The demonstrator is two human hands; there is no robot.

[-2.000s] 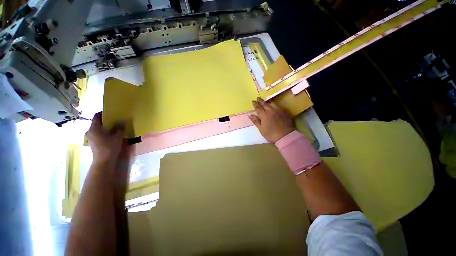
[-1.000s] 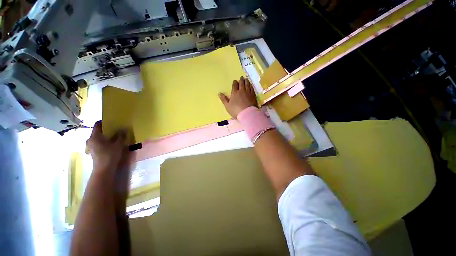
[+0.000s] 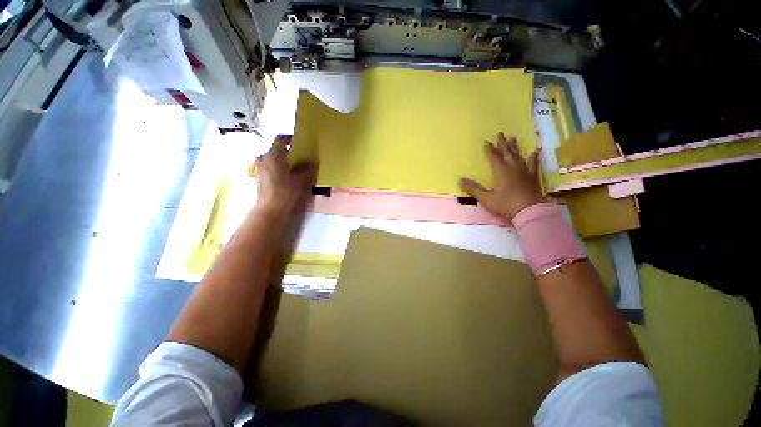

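The yellow panel [image 3: 425, 125] lies on the white sewing template [image 3: 501, 240], its near edge along the pink strip [image 3: 400, 207] with black marks. My left hand [image 3: 286, 177] grips the panel's left end, which bulges up slightly; some fingertips are hidden. My right hand [image 3: 509, 182] lies flat with fingers spread on the panel's right near corner. The khaki panel [image 3: 442, 317] lies nearest my body. The long yellow strip [image 3: 684, 158] sticks out to the right from the template's right end, by a tan-yellow tab [image 3: 597, 213].
The sewing head [image 3: 196, 67] with a paper note stands at upper left. The clamp carriage [image 3: 409, 37] runs behind the template. The metal machine table [image 3: 92, 242] is at left. A stacked yellow piece [image 3: 701, 342] lies at lower right.
The view has swung left, so everything appears further right. My right hand moved from the strip's end onto the panel and now rests near its right corner. My left hand keeps its hold.
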